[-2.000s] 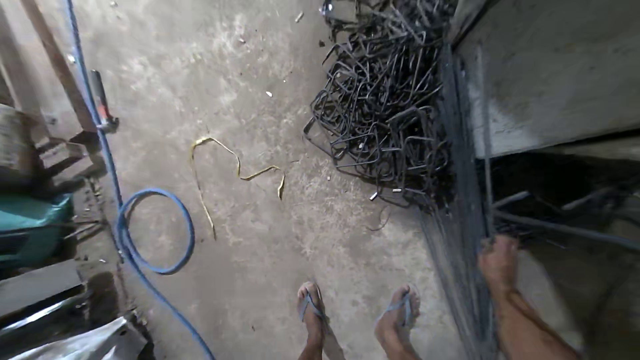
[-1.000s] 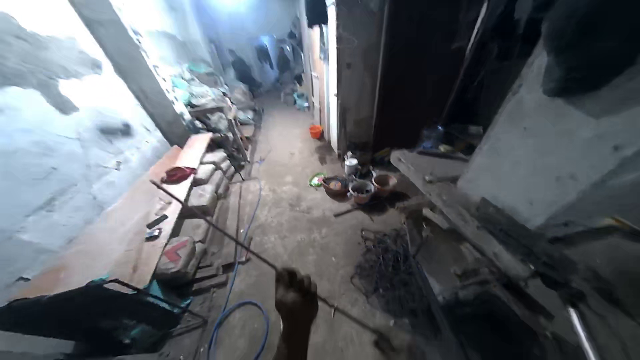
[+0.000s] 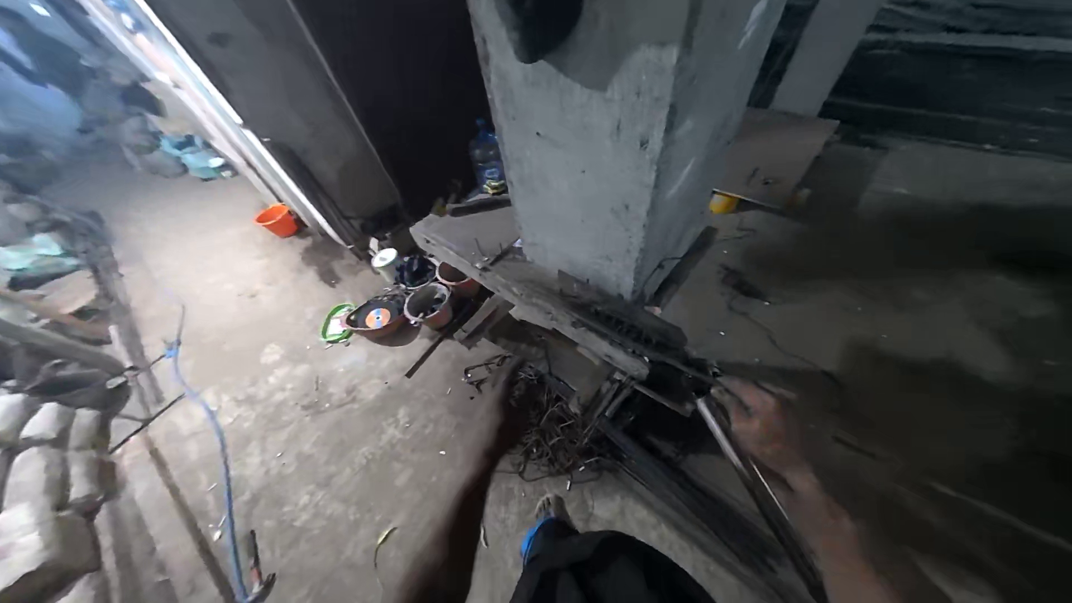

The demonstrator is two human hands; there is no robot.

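My left hand [image 3: 509,398] is dark and blurred, reaching forward over a pile of bent steel rods [image 3: 548,427] on the floor; its fingers and any hold cannot be made out. Farther right, my right hand [image 3: 758,419] is at the near end of a rough wooden bench [image 3: 544,297], beside the upper end of a shiny metal pipe [image 3: 754,486]. Its fingertips are blurred among dark metal parts, so its grip is unclear. Long thin steel rods [image 3: 695,502] lie in a bundle below the bench, left of the pipe.
A concrete pillar [image 3: 586,159] rises behind the bench. Buckets [image 3: 429,306] and a basin with a disc [image 3: 377,320] stand beyond the pile, an orange bucket [image 3: 277,220] farther off. At left are filled sacks [image 3: 50,469], a blue hose [image 3: 219,444] and a hammer [image 3: 255,565].
One second ago a raised hand held a long thin rod across the view; now my left arm reaches over the pile and my right hand is at the bench. The view has swung right.
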